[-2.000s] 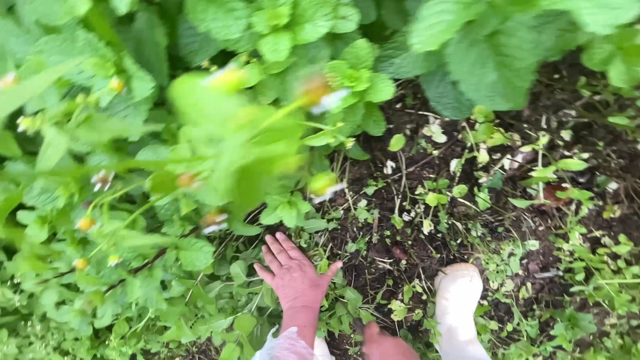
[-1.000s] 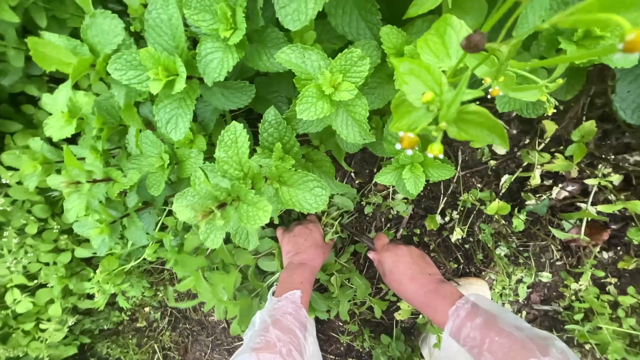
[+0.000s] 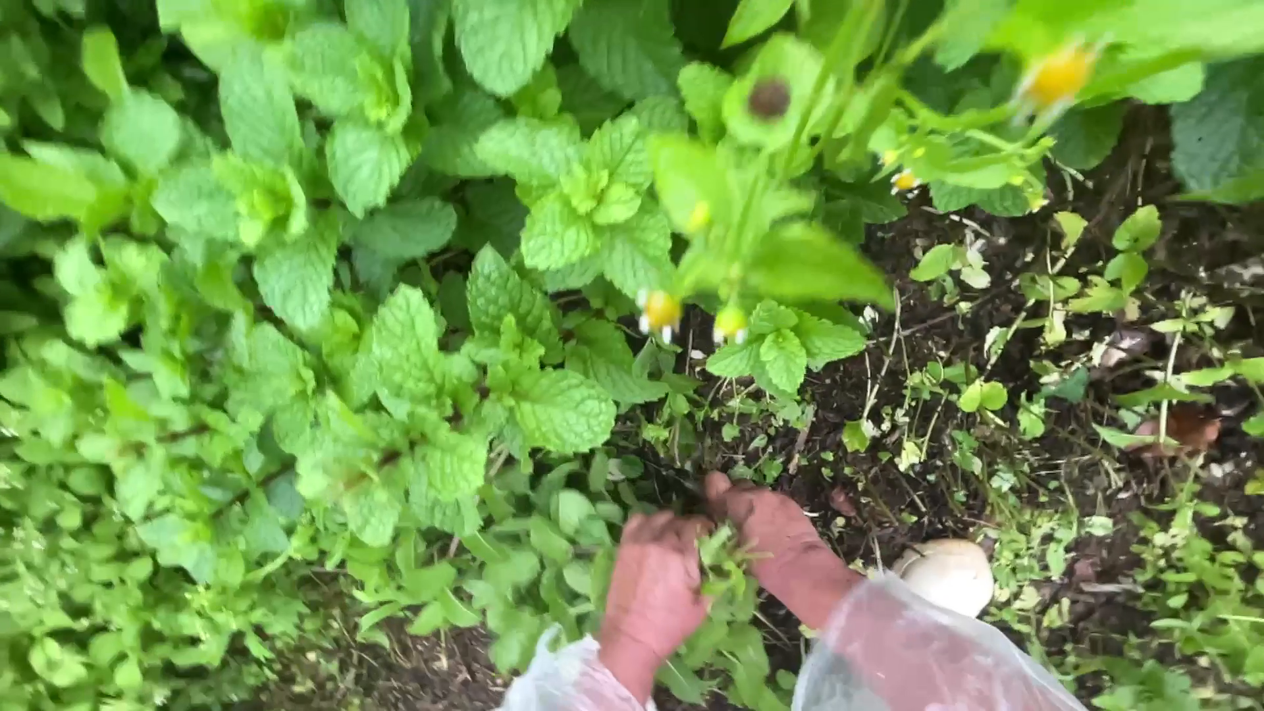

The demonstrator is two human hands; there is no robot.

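My left hand (image 3: 657, 583) is closed on a bunch of small green weeds (image 3: 729, 573) low in the middle of the view. Right beside it, my right hand (image 3: 775, 533) is bent down to the soil with its fingers curled; a thin dark thing shows at its fingertips, too hidden to name. Translucent plastic sleeves (image 3: 918, 652) cover both forearms. Leafy mint plants (image 3: 563, 405) stand just beyond the hands.
Tall stems with yellow and white flowers (image 3: 660, 314) lean in from the top. Dark soil (image 3: 849, 434) with small seedlings lies to the right. The cream toe of a boot (image 3: 948, 575) is beside my right forearm. Low weeds spread at the left.
My left hand, spread flat over the weeds two seconds ago, is now closed on some. My two hands have come closer together since one second ago.
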